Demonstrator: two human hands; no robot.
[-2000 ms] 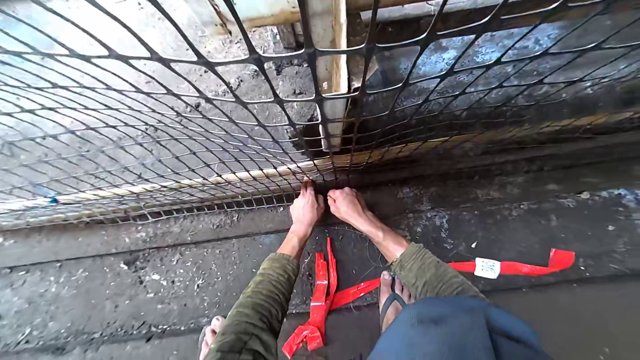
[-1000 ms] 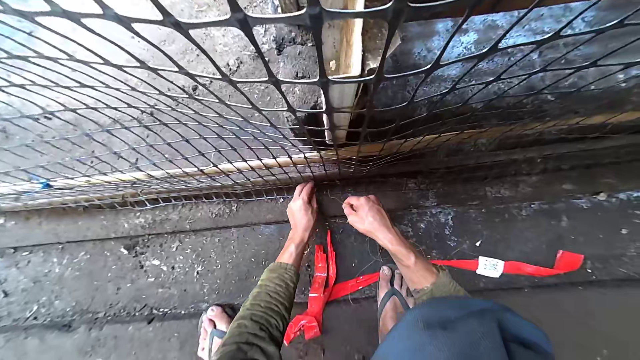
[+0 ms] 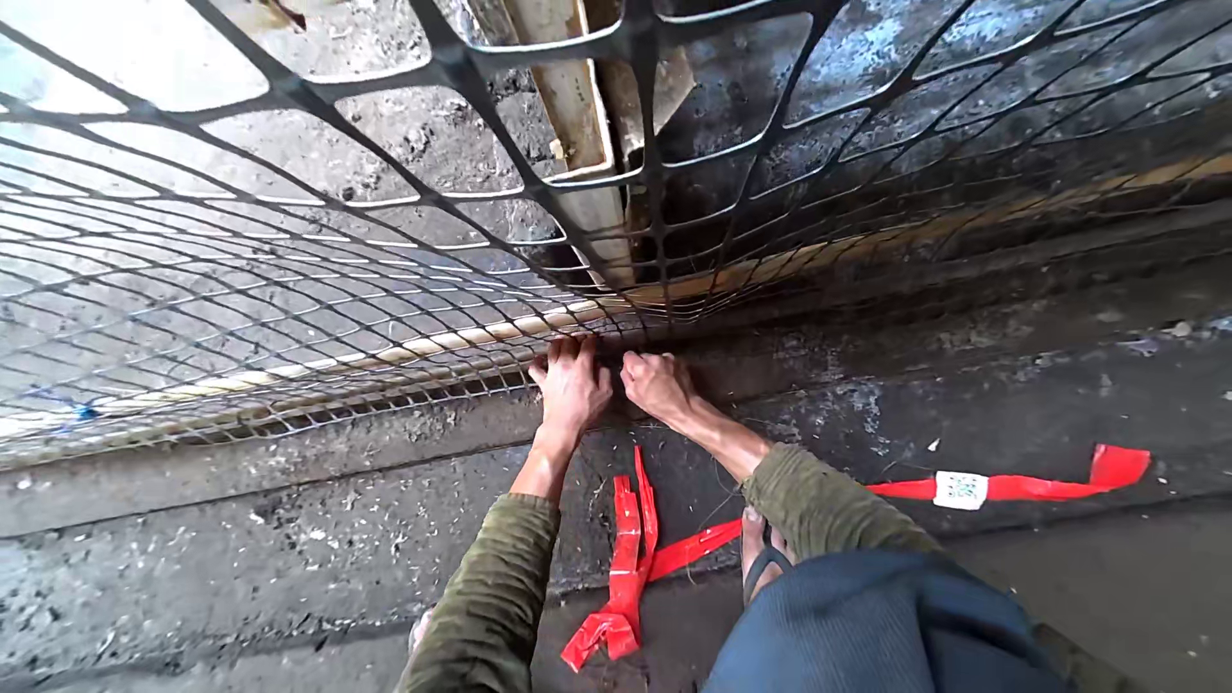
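Observation:
Black plastic mesh netting (image 3: pixel 385 197) hangs in front of me, its lower edge bunched along a pale pole (image 3: pixel 462 337) near the floor. My left hand (image 3: pixel 570 387) is at the net's bottom edge, with its fingertips at the mesh beneath the upright post. Just to the right, my right hand (image 3: pixel 662 387) is curled with thumb and fingers together, close to the net's lower edge; whether something thin is pinched in it cannot be told. Red plastic strips (image 3: pixel 630 568) lie on the floor below my hands, and one strip bears a white printed label (image 3: pixel 961 490).
An upright post (image 3: pixel 577 115) stands behind the net. A blue tie (image 3: pixel 85 412) is on the pole at the far left. The dark, worn floor (image 3: pixel 289 539) has ridges and scattered debris. My sandalled foot (image 3: pixel 765 558) is beside the red strips.
Since a second ago my right hand has moved toward my left hand, narrowing the gap between them. Two seconds ago they were also close together. The red strips stay on the floor.

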